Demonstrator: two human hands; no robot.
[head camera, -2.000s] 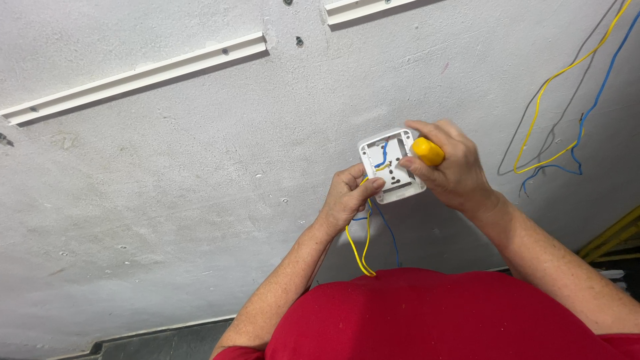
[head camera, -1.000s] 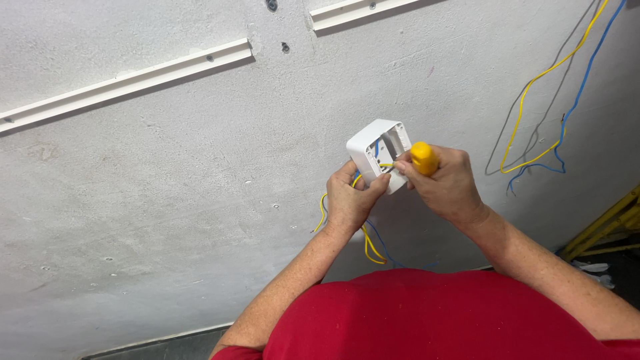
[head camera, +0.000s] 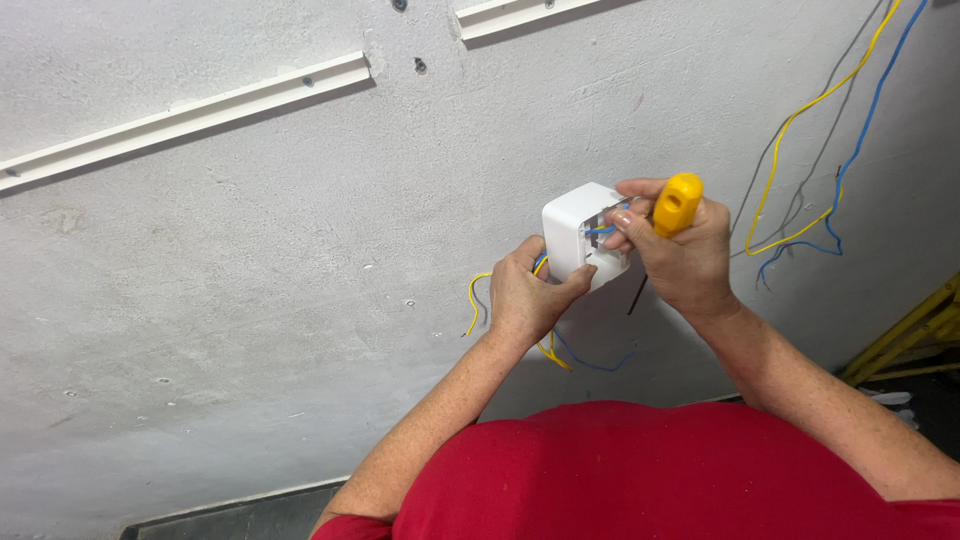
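Note:
My left hand (head camera: 529, 292) grips a white plastic electrical box (head camera: 564, 232) at its lower side, thumb on the front rim. The box is tilted, its open side turned to the right. Short blue and yellow wires (head camera: 600, 229) come out of that opening, and the fingertips of my right hand (head camera: 675, 247) are at them. A screwdriver with a yellow handle (head camera: 677, 206) is tucked in my right hand, its dark shaft (head camera: 638, 295) pointing down below the palm. Further yellow wires (head camera: 553, 354) and a blue wire (head camera: 596, 367) hang behind and below my left hand.
Two white trunking strips (head camera: 225, 107) (head camera: 517, 16) are screwed to the grey wall (head camera: 262, 300). At the right, a long yellow wire (head camera: 780, 142) and a blue wire (head camera: 874, 97) hang down with bare ends. Yellow metal bars (head camera: 904, 330) stand at the lower right.
The box has turned from its face showing toward me to its side showing. The screwdriver, earlier held at the box, now points down within my right hand, whose fingertips are at the wires.

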